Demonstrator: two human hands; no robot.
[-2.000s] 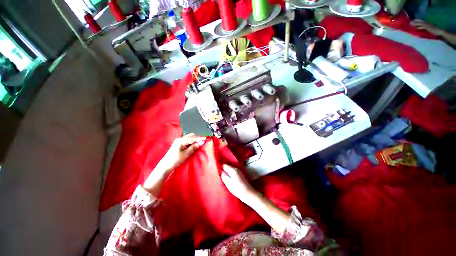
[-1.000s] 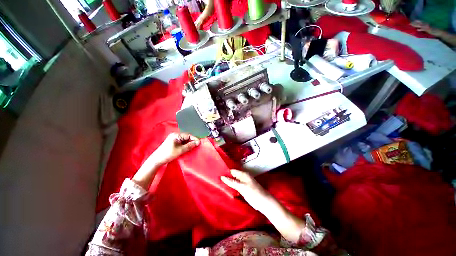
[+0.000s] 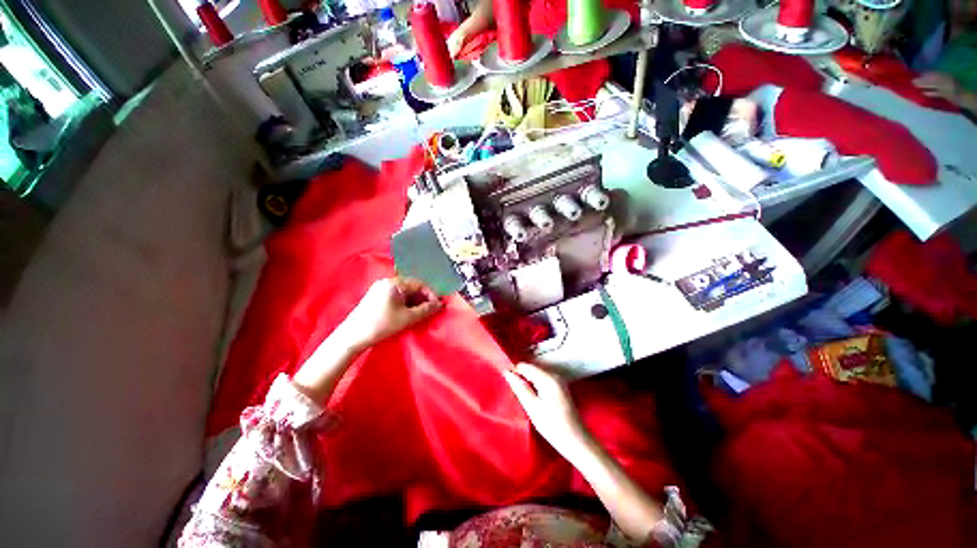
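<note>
Thin bright red cloth point(image 3: 461, 401) hangs from the front of the overlock machine point(image 3: 536, 230) over the lap and spreads left of the machine. My left hand point(image 3: 394, 310) pinches the cloth's upper edge just in front of the grey-green cloth plate point(image 3: 425, 260). My right hand point(image 3: 544, 405) holds the cloth's right edge, lower down, near the front edge of the white table. The cloth between the hands looks fairly smooth. The cloth's edge runs up to the needle area, whose small parts are too blurred to tell apart.
Red cones point(image 3: 432, 48) and a lime green cone point(image 3: 586, 21) stand behind the machine. A small red-and-white reel point(image 3: 628, 258) and a green band point(image 3: 617, 326) are right of the head. Heaped red cloth point(image 3: 846, 455) lies low right. A person's hand point(image 3: 471, 32) shows at the back.
My right hand has moved a little right and my left hand slightly right along the cloth edge. Both still hold the cloth. The whole view has shifted slightly.
</note>
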